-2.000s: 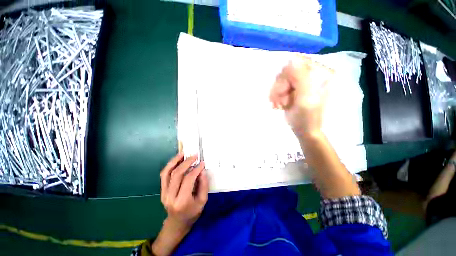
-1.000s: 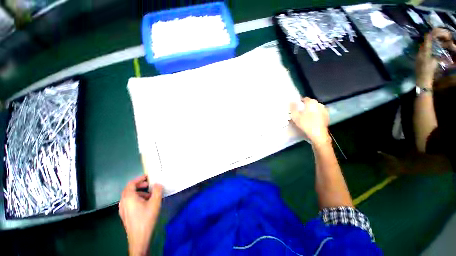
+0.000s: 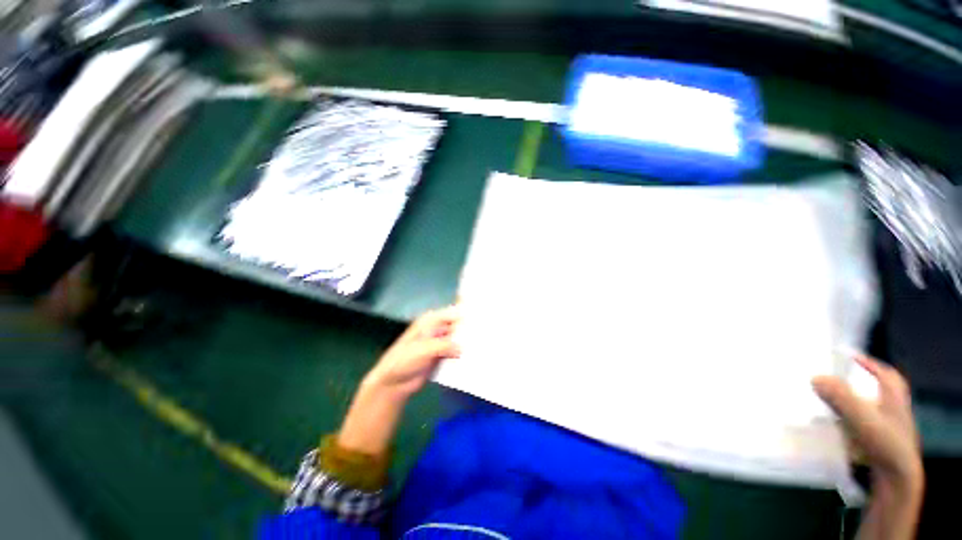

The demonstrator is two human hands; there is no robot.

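A large white sheet, overexposed, lies in front of me, its near edge reaching over my lap. My left hand holds its left edge near the near corner. My right hand grips its right edge near the near corner, thumb on top. The view is blurred, and no rods can be made out on the sheet. A blue plastic bin with white contents stands just beyond the sheet's far edge.
A tray heaped with silver rods is on the green bench to the left. Stacked pale sheets stand at the far left. A dark tray with rods is at the right edge. Another pale sheet lies on the far side.
The camera view has swung left. My left hand has gone from the sheet's near-left corner to gripping its left edge. My right hand still holds the right side. The near edge now appears lifted.
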